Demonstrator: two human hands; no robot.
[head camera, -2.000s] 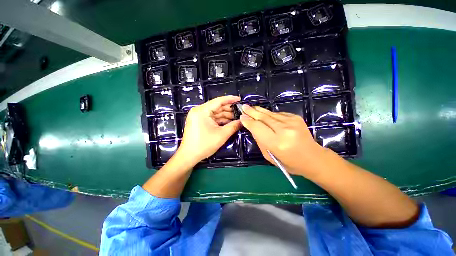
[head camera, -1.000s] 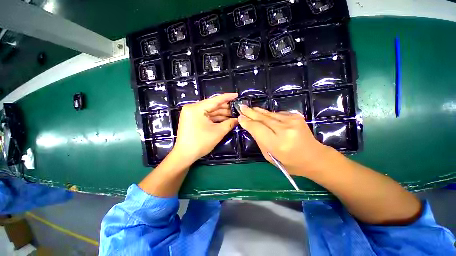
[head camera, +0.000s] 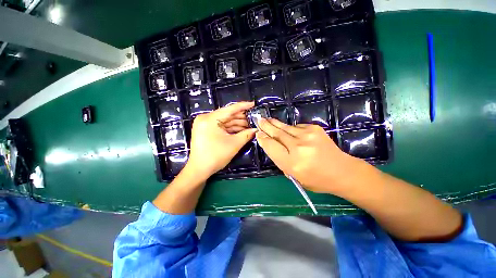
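My left hand (head camera: 215, 142) holds a small black electronic unit (head camera: 256, 113) at its fingertips, over the middle of the black blister tray (head camera: 307, 82). My right hand (head camera: 304, 155) is closed around a slim silver tool (head camera: 302, 194). Its fingertips meet the unit, and the tool's rear end sticks out below the palm towards the bench edge. The tool's front tip is hidden by the fingers. The tray's two far rows hold several black units with pale markings, such as one unit (head camera: 301, 48).
A single black unit (head camera: 87, 114) lies on the green bench (head camera: 117, 157) left of the tray. A blue stick (head camera: 432, 77) lies right of it. A black device (head camera: 19, 152) and a white item (head camera: 37, 177) are at far left. A metal post (head camera: 70, 40) stands at upper left.
The view has shifted slightly. The unit at the fingertips shows more of its face than before. Both hands keep nearly the same hold over the tray.
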